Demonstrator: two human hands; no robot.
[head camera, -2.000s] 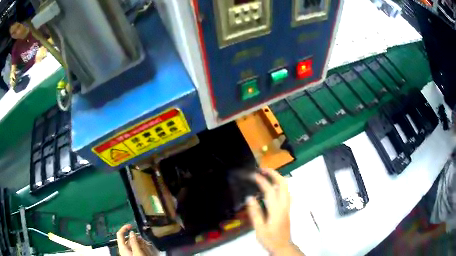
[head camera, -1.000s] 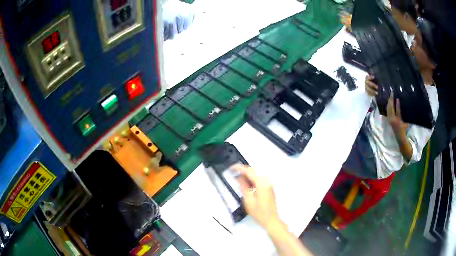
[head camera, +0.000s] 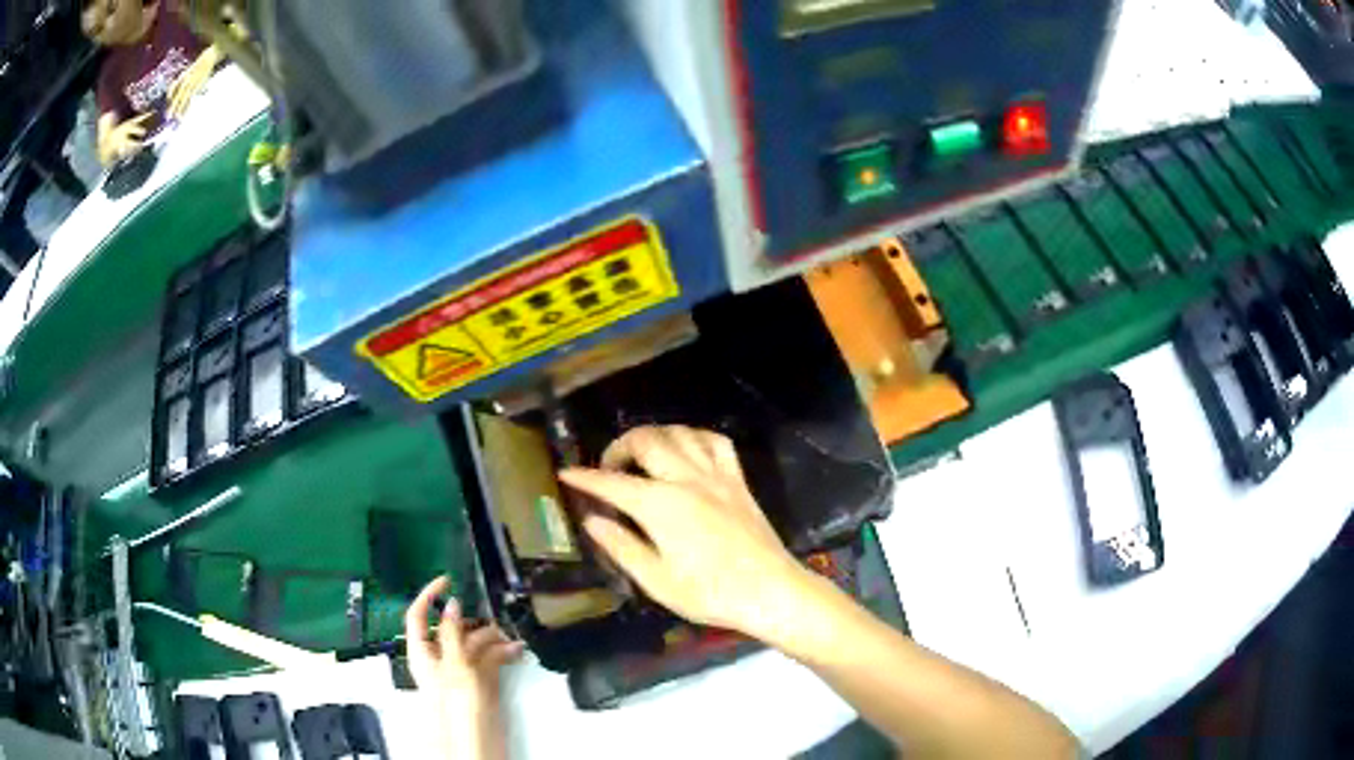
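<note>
The press fixture is a black-lined box under the blue press head (head camera: 490, 223). A dark wrinkled sheet (head camera: 787, 401) covers its right side, and a tan block (head camera: 520, 483) stands on its left. My right hand (head camera: 691, 520) reaches into the fixture from the right, fingertips at a dark narrow part beside the tan block. The hand hides what lies under it, so I cannot tell if it grips anything. My left hand (head camera: 458, 653) is outside the fixture's front left corner, fingers apart, with nothing visible in it.
A black housing (head camera: 1111, 483) lies on white paper at right, with several more beyond. Thin frames (head camera: 1099, 245) lie in a row on the green mat. An orange-brown block (head camera: 891, 349) adjoins the fixture. A frame tray (head camera: 223, 371) and white-yellow corded tool (head camera: 253, 639) are at left.
My right hand has moved from the housing on the white paper into the fixture. The view has swung back left, and my left hand shows again. The single housing lies released on the paper.
</note>
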